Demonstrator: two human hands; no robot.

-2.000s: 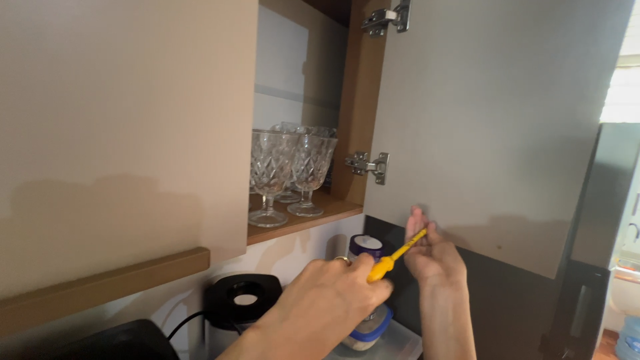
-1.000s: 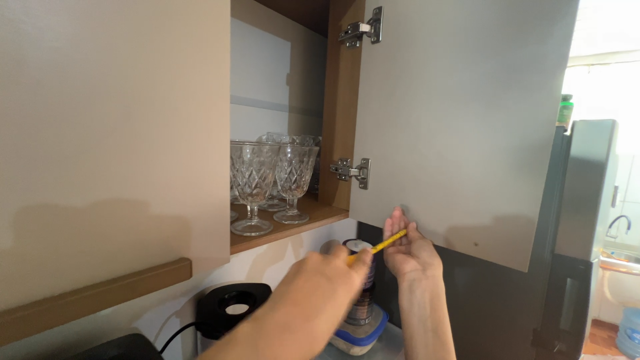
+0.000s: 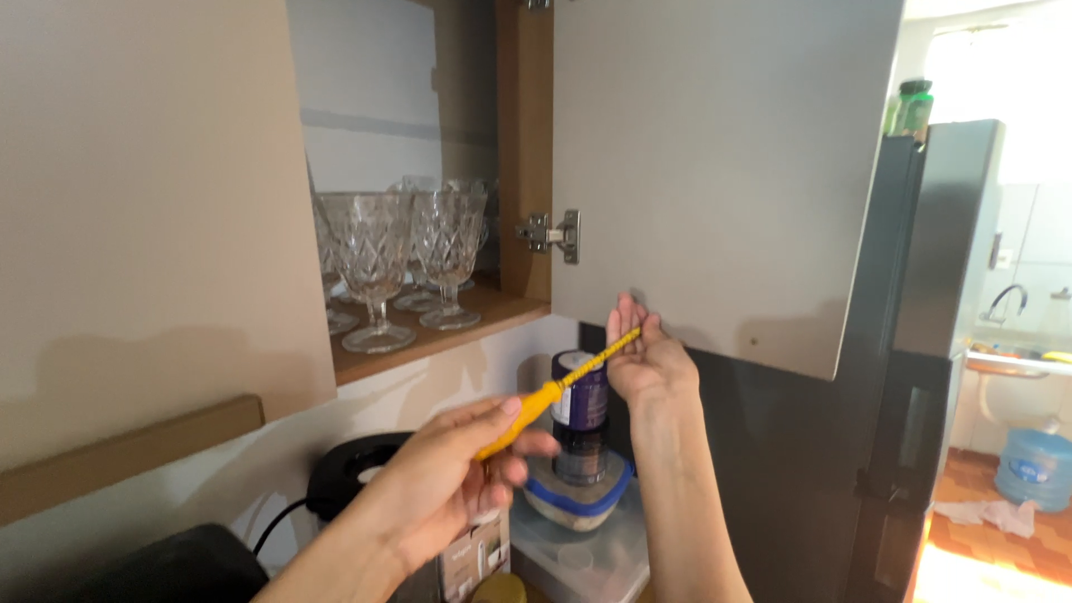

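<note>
My left hand point(image 3: 469, 465) holds the yellow handle of a screwdriver point(image 3: 528, 419) between thumb and fingers, its other fingers partly curled. The yellow shaft slants up to the right. Its tip end lies at the thumb and fingers of my right hand point(image 3: 649, 360), which is palm up just under the lower edge of an open cabinet door point(image 3: 712, 176). Whether those fingers pinch the tip is hard to tell. A metal hinge point(image 3: 553, 234) joins the door to the wooden cabinet side. Cut-glass goblets point(image 3: 373, 251) stand on the cabinet shelf point(image 3: 444, 339) to the left.
Below the cabinet are a purple-labelled jar point(image 3: 579, 394), a blue-rimmed food container point(image 3: 578, 502) on a translucent plastic box point(image 3: 603, 561), and a black appliance point(image 3: 352, 461). Another cabinet door point(image 3: 151, 184) fills the left. A dark refrigerator point(image 3: 946, 251) stands at right, with a blue water jug point(image 3: 1034, 469) beyond.
The fingers of my left hand have loosened around the screwdriver handle, more of which now shows. My right hand stays by the tip below the door. The view has moved closer.
</note>
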